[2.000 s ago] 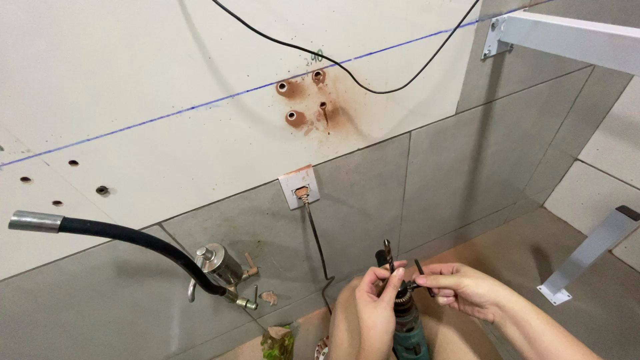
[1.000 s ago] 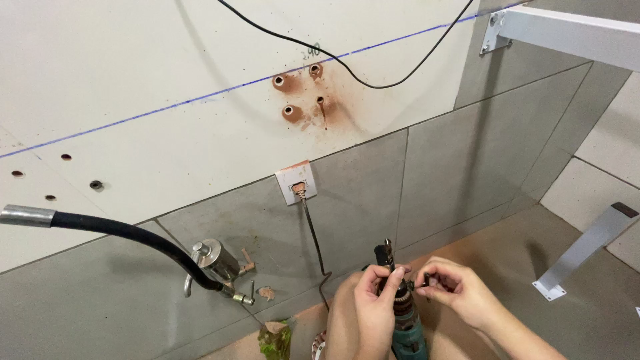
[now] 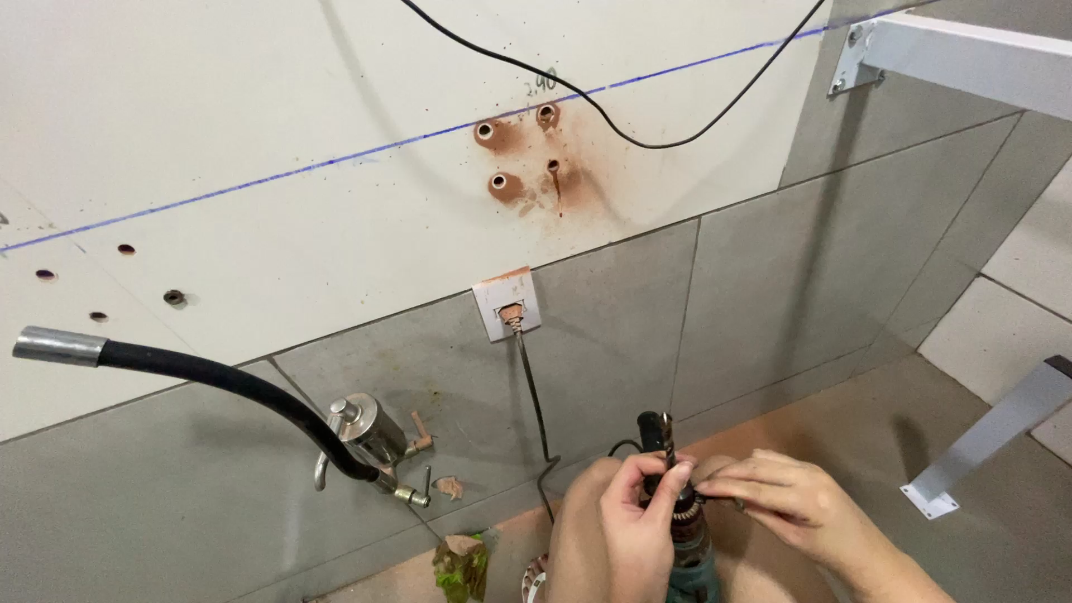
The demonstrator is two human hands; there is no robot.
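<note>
A teal power drill (image 3: pixel 693 578) stands between the person's knees with its chuck pointing up. My left hand (image 3: pixel 641 519) pinches the drill bit (image 3: pixel 668 440) just above the chuck (image 3: pixel 687 507), thumb and fingers closed round it. At the chuck's right side, my right hand (image 3: pixel 783 498) holds a small dark chuck key, mostly hidden by the fingers. Behind the bit rises the drill's black side handle (image 3: pixel 650 431).
A plug sits in a dusty wall socket (image 3: pixel 508 306), its cord hanging down. Above are drilled holes (image 3: pixel 499 181) with reddish dust. A black flexible hose (image 3: pixel 234 381) juts out at left. White metal brackets (image 3: pixel 963 59) stand at right.
The chuck key, raised beside the chuck two seconds ago, is now low against its side. My right hand has turned and its fingers lie flatter. My left hand stays at the bit.
</note>
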